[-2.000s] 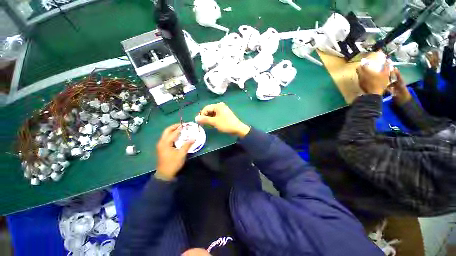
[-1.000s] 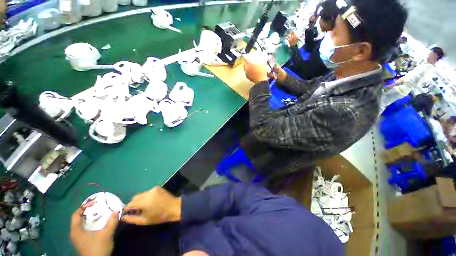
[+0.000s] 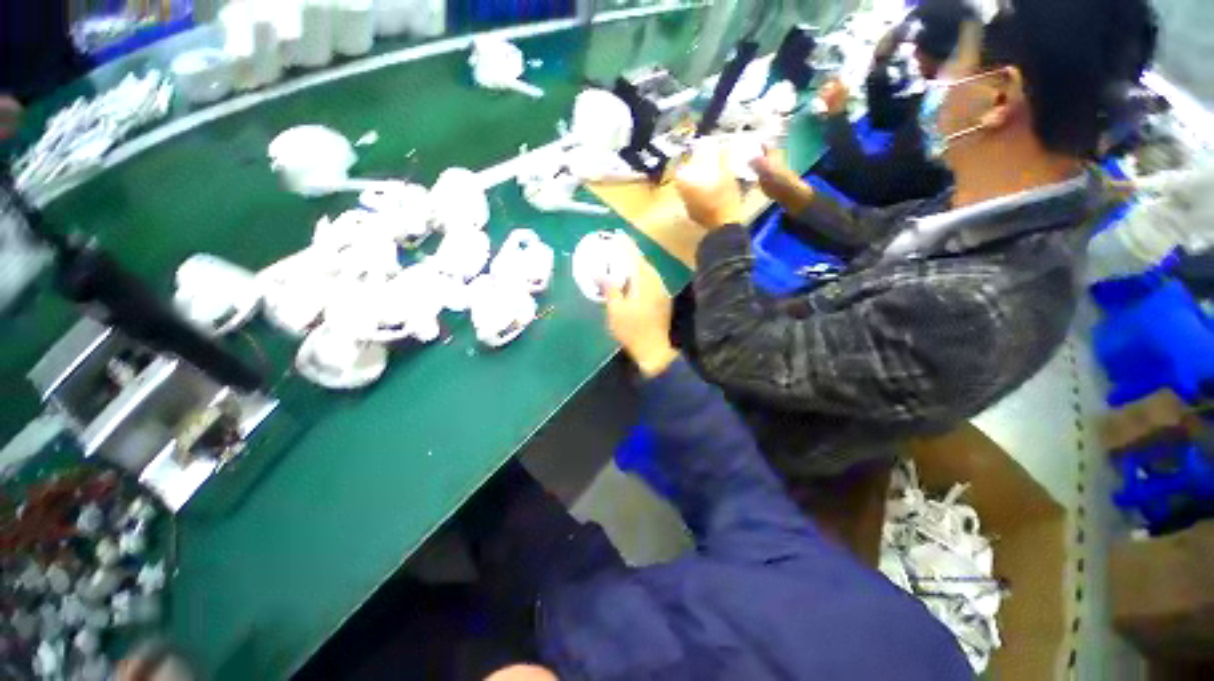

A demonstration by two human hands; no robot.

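Observation:
My right hand (image 3: 642, 315) is stretched out over the bench near its front edge, with its fingers on a white round housing (image 3: 602, 262). The housing is upright, right of the pile of white finished subassemblies (image 3: 386, 273). I cannot tell if it touches the bench. My left hand (image 3: 157, 664) is blurred and cut off by the bottom edge, beside the heap of small motors (image 3: 67, 585) with red-brown wires. Its fingers cannot be made out.
The black screwdriver (image 3: 147, 313) slants over the silver screw feeder (image 3: 167, 426) at left. A person in a dark checked jacket (image 3: 879, 319) works at a tan board (image 3: 659, 217) on the right. A cardboard box (image 3: 1032, 512) with white parts stands on the floor.
The view has swung right. My right hand has moved from in front of me to the right of the pile with a housing. My left hand has let go and moved to the motor heap.

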